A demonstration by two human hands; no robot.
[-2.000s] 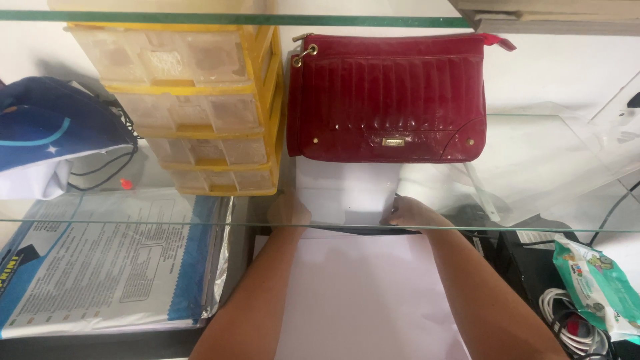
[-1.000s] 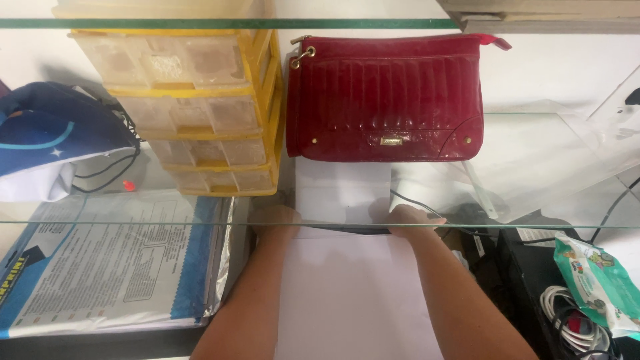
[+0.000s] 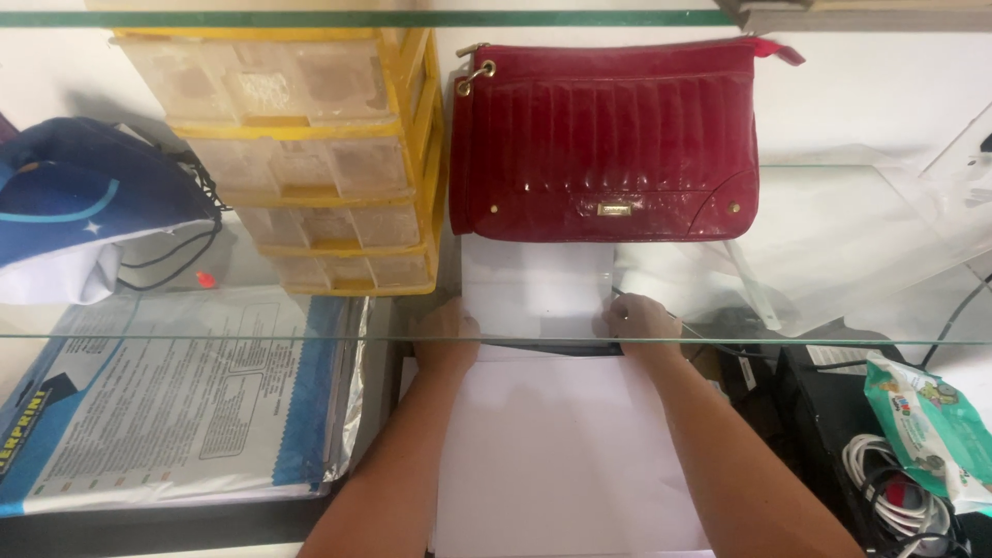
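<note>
Seen through the glass shelf, my left hand [image 3: 448,333] and my right hand [image 3: 642,322] rest on either side of an upright white paper sheet [image 3: 539,291], at its left and right edges. The fingers are curled, and how firmly they hold the sheet cannot be told. Nearer to me, more white paper [image 3: 566,449] lies between my forearms, with a dark strip between it and the upright sheet. A red quilted clutch bag [image 3: 612,139] stands on the glass above my hands and hides the top of the upright sheet.
The glass shelf's front edge [image 3: 232,337] crosses above my wrists. A yellow-framed drawer unit [image 3: 310,163] stands left, with plastic-wrapped paper packs [image 3: 178,395] and a blue cloth item [image 3: 85,194] beyond. On the right are a black box [image 3: 821,411], coiled white cable [image 3: 891,480] and a green wipes pack [image 3: 926,418].
Both hands stay beside the upright sheet. Since two seconds ago my right hand and forearm have shifted slightly, and the near paper lies a little differently between my arms.
</note>
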